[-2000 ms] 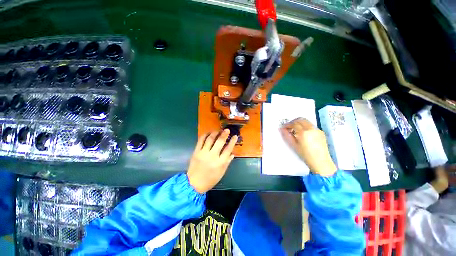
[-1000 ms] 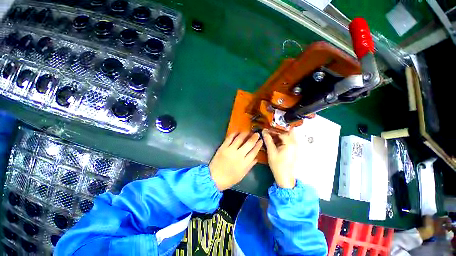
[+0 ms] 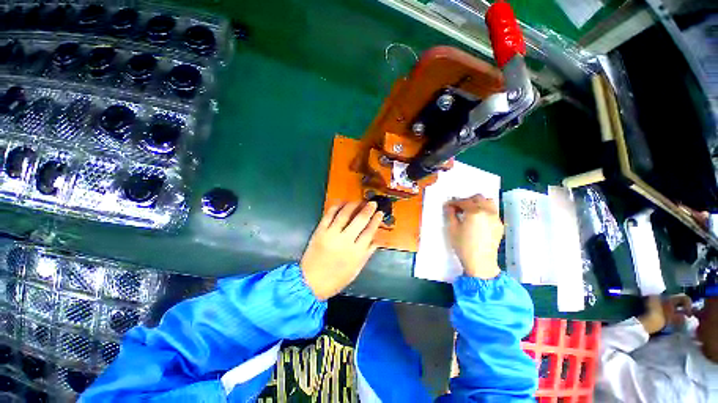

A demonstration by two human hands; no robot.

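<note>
The orange press fixture (image 3: 441, 79) stands on its flat orange base, with the red-gripped toggle lever (image 3: 505, 35) raised at its top. My left hand (image 3: 340, 250) rests on the front left of the base, fingertips at a dark part in the nest (image 3: 386, 208); the fingers partly hide it. My right hand (image 3: 477, 236) is over the white paper sheet (image 3: 441, 244), thumb and fingertips close together at the paper. Whether anything is between them is too small to tell.
A blister tray with black housings (image 3: 169, 130) lies left, another (image 3: 71, 295) lower left. A loose black housing (image 3: 219, 202) lies between tray and fixture. Right are a pale printed block (image 3: 529, 236), a white strip (image 3: 565, 252) and a red crate (image 3: 563, 346). Another person's sleeve (image 3: 626, 350) shows lower right.
My right hand has moved from the fixture's nest right to the paper. My left hand stays at the nest. The camera view has turned and shifted.
</note>
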